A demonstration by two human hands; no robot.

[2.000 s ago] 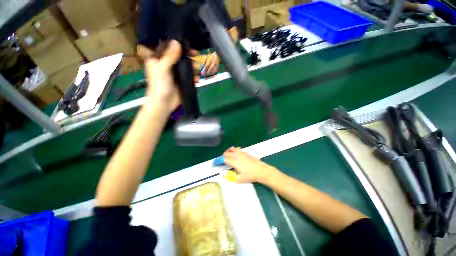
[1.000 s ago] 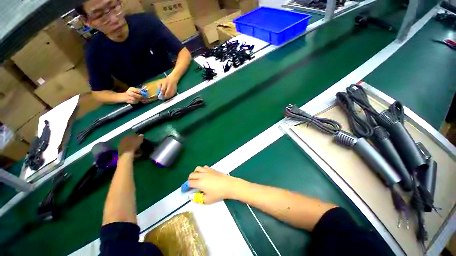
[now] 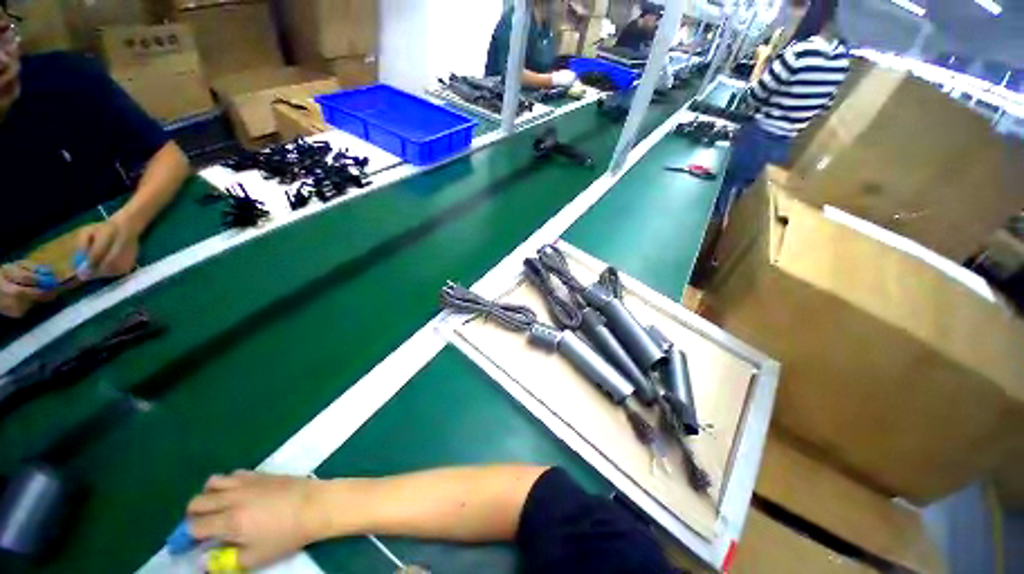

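Note:
My right hand (image 3: 256, 518) rests on the pale belt edge at the lower left, with blue and yellow covers on its fingertips; its palm side is hidden, so I cannot tell whether it holds anything. My left hand is out of the picture. Several grey handle tubes (image 3: 596, 364) with bundled cords lie in the pale-edged tray (image 3: 736, 493) right of centre, thin wires at their lower ends. A blurred dark grey hair dryer head (image 3: 30, 507) is on the green belt at the lower left edge.
Across the belt (image 3: 337, 292) a person (image 3: 67, 168) works beside small black parts (image 3: 294, 170) and a blue bin (image 3: 399, 121). A dark part (image 3: 558, 148) lies further up the belt. Large cartons (image 3: 876, 336) stand at right. A person in stripes (image 3: 800, 81) stands behind.
The view has swung right, bringing the tray towards the middle and showing the cartons. My left hand, last seen at a dryer on the belt, has left the picture. My right hand stays at the belt edge.

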